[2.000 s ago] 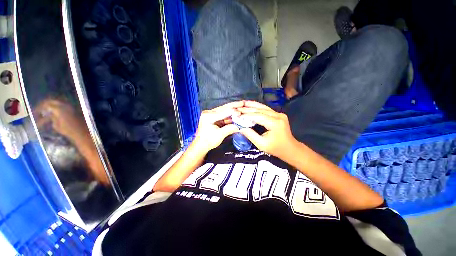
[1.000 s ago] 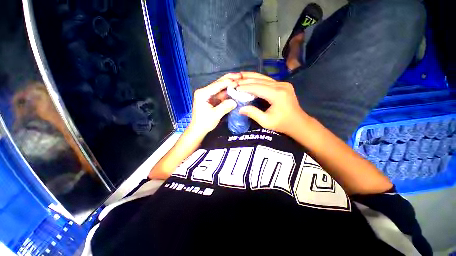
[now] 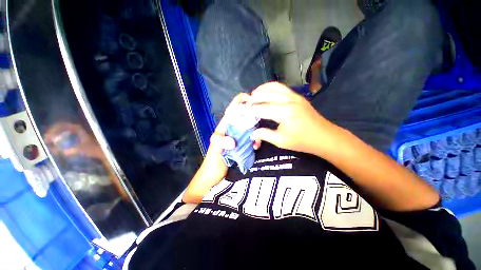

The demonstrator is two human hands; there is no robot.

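A light blue tube-shaped part (image 3: 241, 148) is held between both hands above my lap, in the middle of the view. It looks tilted, with its lower end towards my shirt. My left hand (image 3: 224, 138) grips its left side, thumb across the front. My right hand (image 3: 279, 117) covers its upper end, with thumb and fingertips on its right side. A whitish area shows at the upper end under the fingertips; I cannot tell whether it is a rim or glare.
A glossy black bin (image 3: 140, 113) at the left holds loose dark blue parts. A switch box (image 3: 25, 140) is at the far left. A blue crate (image 3: 448, 167) with rows of parts is at the right. My knees and a foot in a black shoe (image 3: 323, 50) are ahead.
The part shows more of its length and looks tilted, where before mostly its round end showed. My left hand has turned and moved down its side. The camera view has shifted.
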